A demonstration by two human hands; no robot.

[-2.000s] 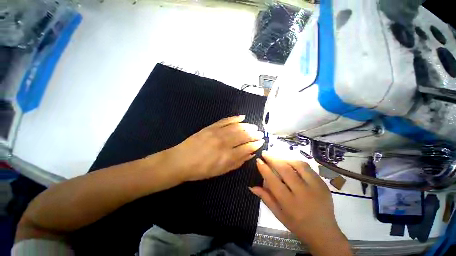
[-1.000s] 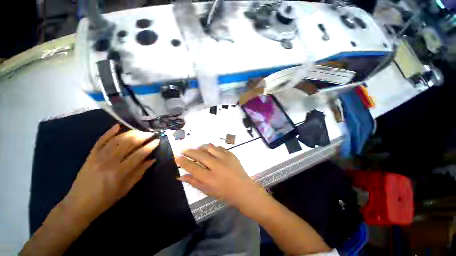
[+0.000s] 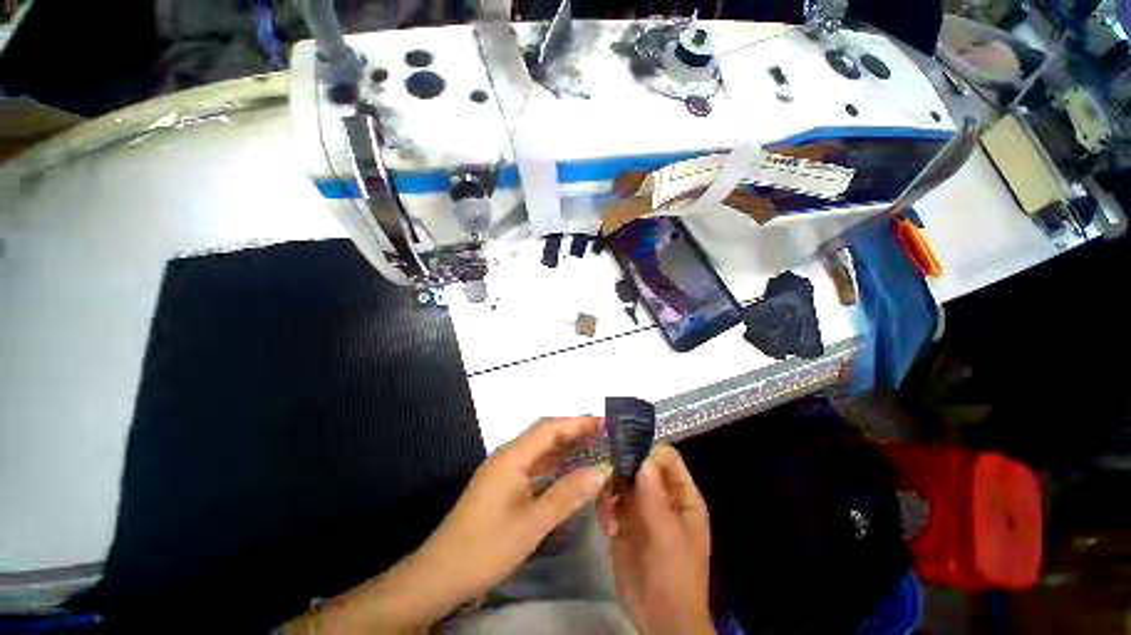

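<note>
A small dark label piece with faint pale lines is held upright above the table's front edge. My left hand pinches its lower left side with thumb and fingers. My right hand grips its lower end. The large black ribbed fabric panel lies flat on the table to the left, its upper right corner by the needle area of the white sewing machine. No hand touches the panel.
A smartphone lies right of the needle, with dark fabric scraps beside it. A brown square and small black bits lie on the bed. A blue cloth hangs at right, above a red stool.
Both hands have left the panel and needle area and come together at the front edge, now holding the small dark piece. The view has shifted right since the oldest frame. The panel lies uncovered.
</note>
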